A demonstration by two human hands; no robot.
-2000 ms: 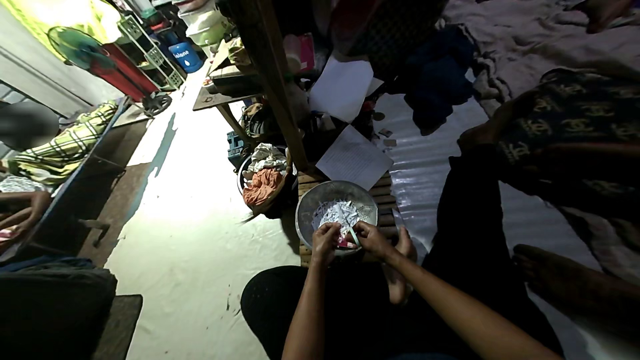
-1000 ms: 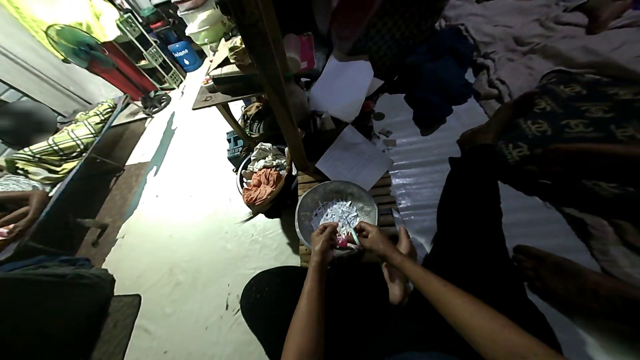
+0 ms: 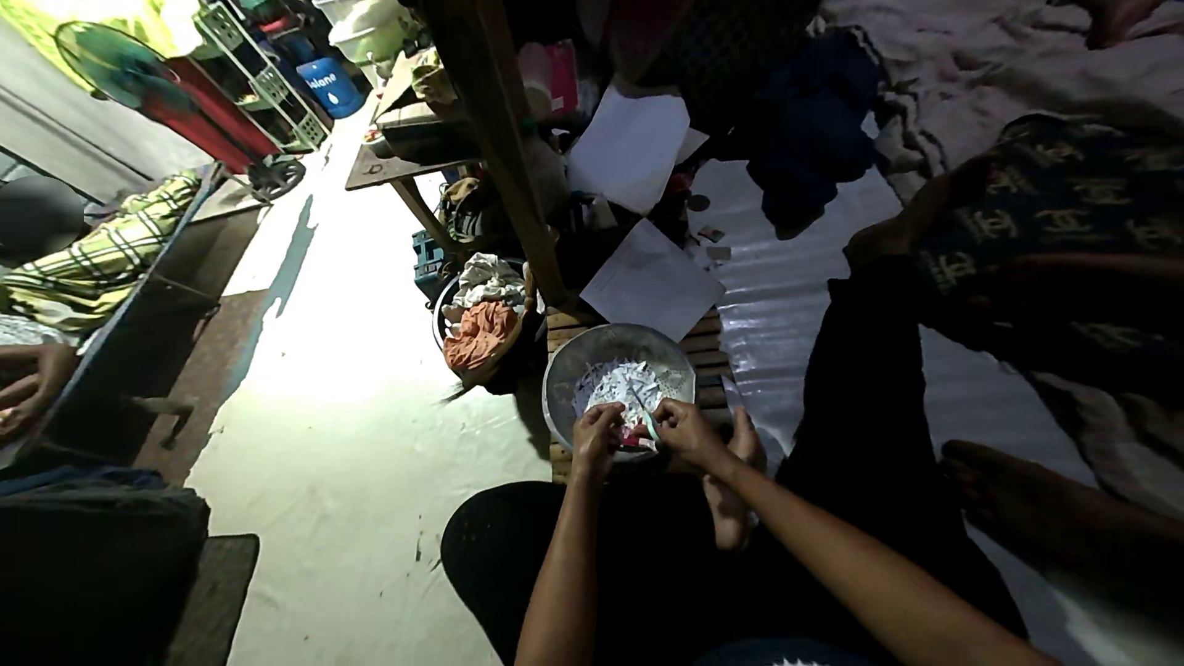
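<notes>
A round metal bowl (image 3: 575, 363) stands on a slatted wooden surface before me, with small white scraps (image 3: 618, 381), apparently cut paper, inside it. Over the bowl's near part, my left hand (image 3: 597, 435) has its fingers closed on something small that I cannot make out. My right hand (image 3: 686, 433) grips scissors (image 3: 650, 421) with light-coloured handles, their blades pointing up and left above the scraps. A red and white item (image 3: 633, 438) lies between my hands at the bowl's near rim; whether it is held is unclear.
White paper sheets (image 3: 653, 277) lie beyond the bowl. At the left of them, a basin holds crumpled cloths (image 3: 481, 335) beside a wooden table leg (image 3: 523, 176). A bare foot (image 3: 731, 499) is just right of my hands. Another person's patterned clothing (image 3: 1054, 222) shows at the right.
Both hands stay over the near side of the bowl, with only slight shifts of the fingers and the scissors.
</notes>
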